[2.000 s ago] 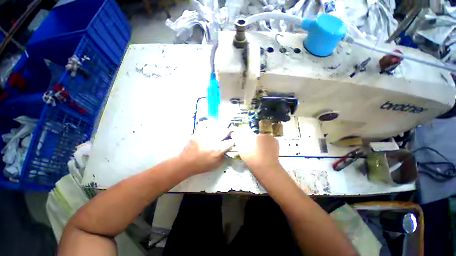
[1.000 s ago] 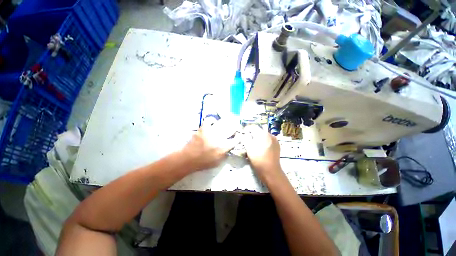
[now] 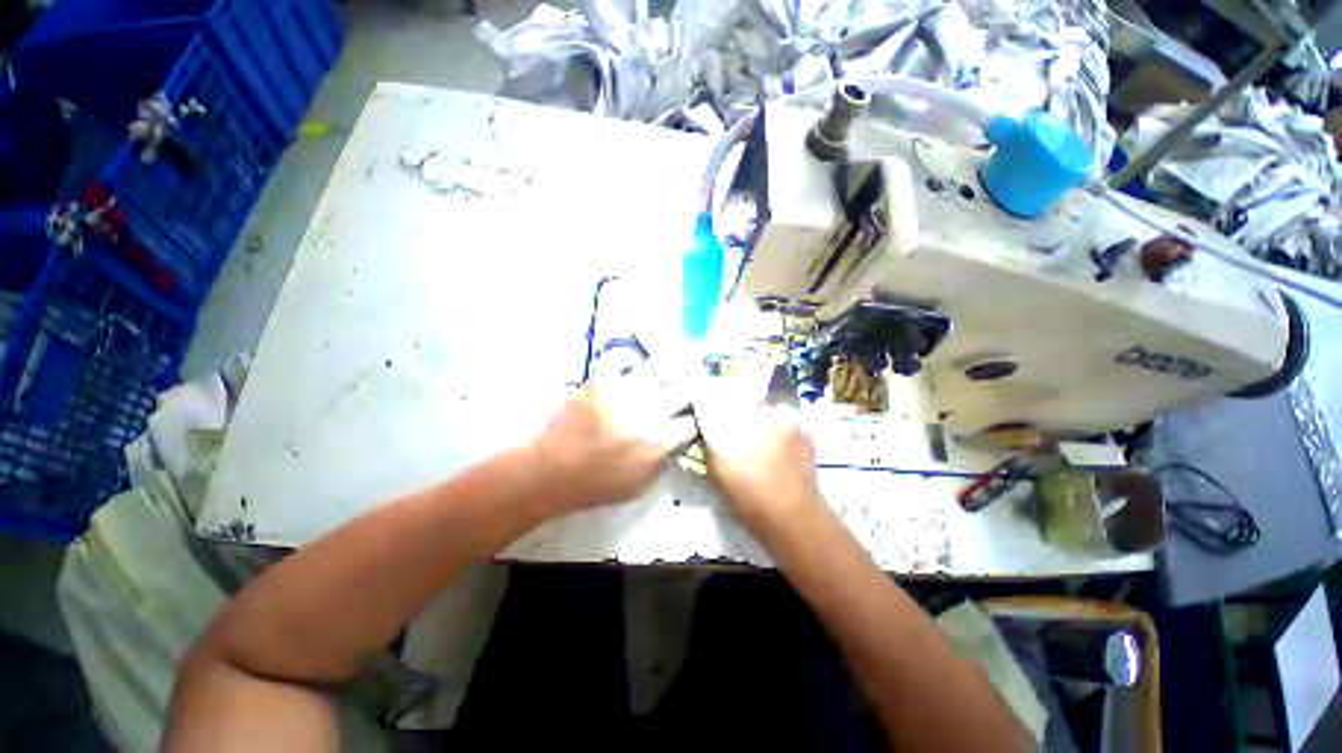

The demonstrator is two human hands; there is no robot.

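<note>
The off-white sewing machine stands on the worn white table. My left hand and my right hand are close together in front of the needle area, fingers bent inward. A small bit of pale garment piece shows between my fingertips; most of it is hidden or lost in glare. The lamp with a blue sleeve shines just behind my hands. The brass-coloured guide is right of the needle area.
Red-handled snips and an olive metal tray are at the table's right end. Blue crates stand at left. Pale cloth hangs at the left knee. A tan-rimmed bin is at lower right. A cloth heap lies behind the machine.
The view has turned, so the machine appears tilted compared with two seconds ago. My hands stay together by the needle area, with small finger shifts; less pale cloth shows between them than one second ago.
</note>
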